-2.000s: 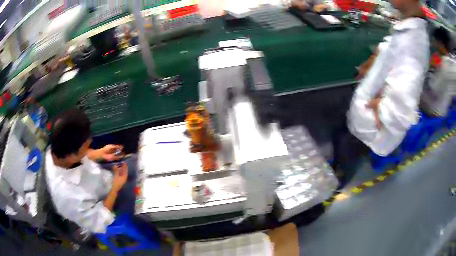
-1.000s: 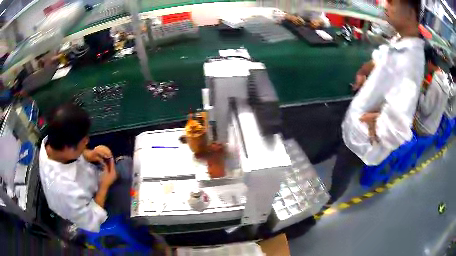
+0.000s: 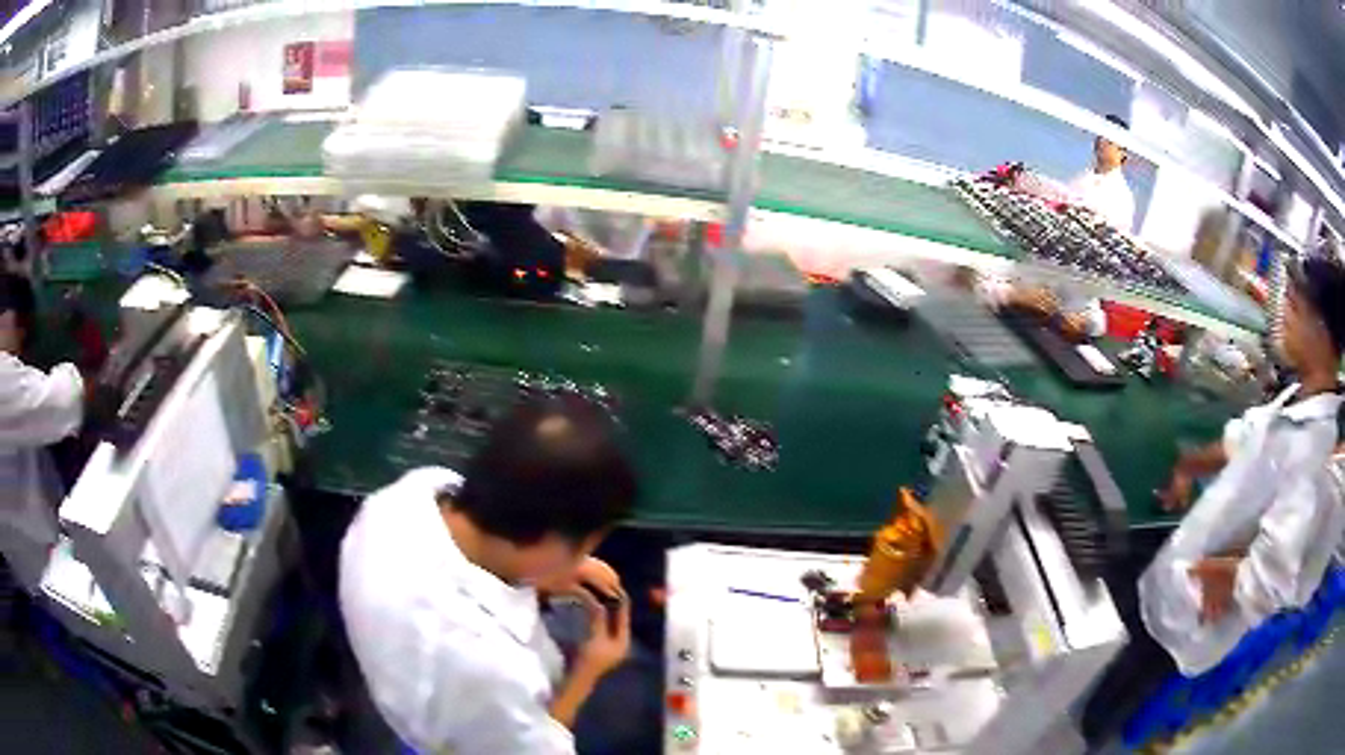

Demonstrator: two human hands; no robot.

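Observation:
Neither of my hands is in the picture. Nearest in front stands a white benchtop robot (image 3: 1033, 590) with a flat bed, an upright column and a black cable chain at its right. A shiny amber cylinder (image 3: 897, 549) is on the column. Copper-brown fixtures (image 3: 870, 649) and small dark pieces sit on the bed below it. A thin blue pen-like thing (image 3: 767, 595) lies at the back of the bed. Red and green buttons (image 3: 680, 705) show on the bed's left edge. A small round metal part (image 3: 878, 718) is near the bottom edge, blurred.
A seated person in white (image 3: 443, 620) bends over a small dark thing left of the robot. Another person in white (image 3: 1254, 502) stands at the right. A second white machine (image 3: 162, 502) is at left. A green bench (image 3: 620, 354) crosses behind, under a shelf with stacked clear trays (image 3: 428, 126).
The view has turned left and up. The robot and seated person now appear further right; the second machine at left and the overhead shelf have come into view. The carton below has left the picture.

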